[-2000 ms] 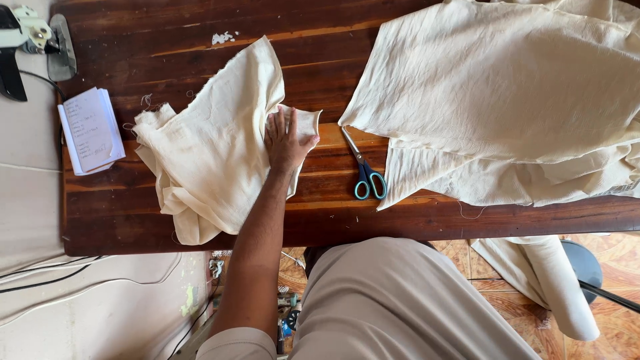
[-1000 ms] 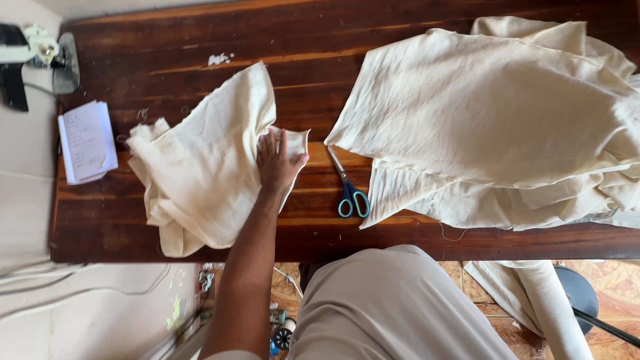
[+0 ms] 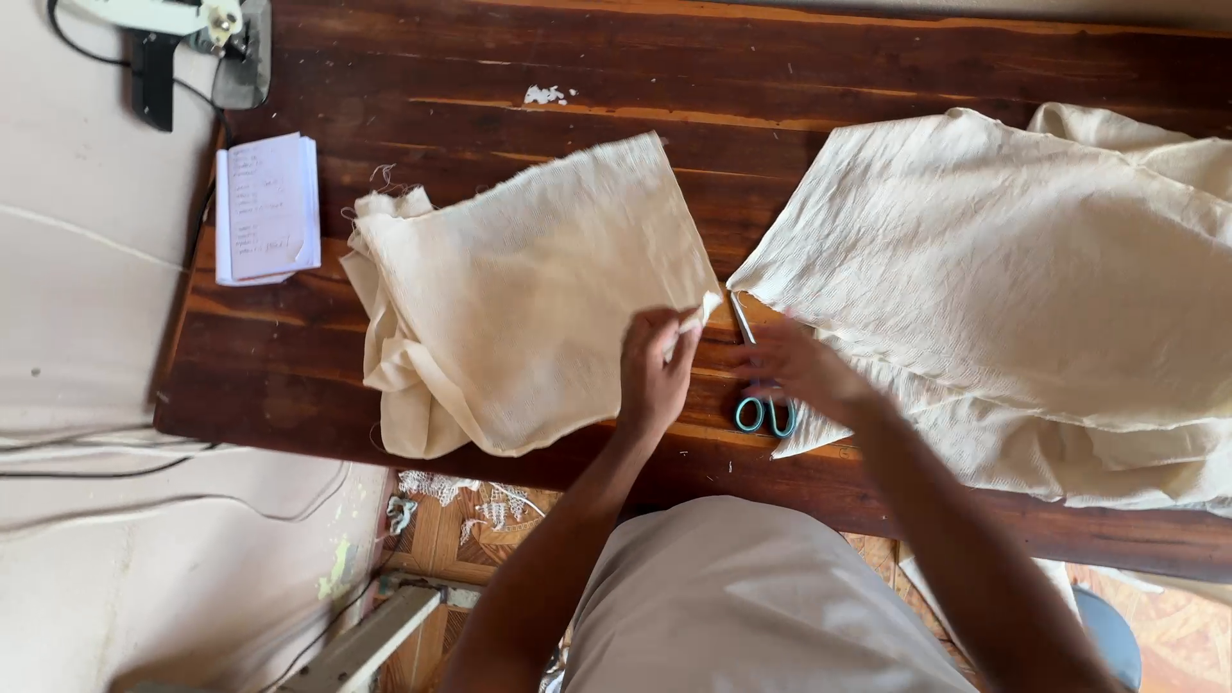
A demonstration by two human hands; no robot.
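Note:
My left hand (image 3: 657, 368) pinches the right corner of a cream fabric piece (image 3: 520, 289) lying on the dark wooden table (image 3: 500, 48). That piece is bunched with frayed threads at its left end. Blurred by motion, my right hand (image 3: 794, 371) is over the scissors (image 3: 746, 322), hiding part of them; whether it touches them cannot be told. The scissors have teal-rimmed handles toward me, with their tip by the pointed corner of a larger cream fabric pile (image 3: 1020, 279) on the right.
A paper pad (image 3: 271, 207) with handwriting lies at the table's left end. Beyond it are a cable and a white and black device (image 3: 197, 29). White scraps (image 3: 546, 95) lie near the far side. Loose cables (image 3: 173, 500) run below left, beside a metal frame (image 3: 371, 635).
My right hand has come into view over the scissors. My left hand, earlier flat on the fabric, now pinches its corner, and that fabric lies more spread out.

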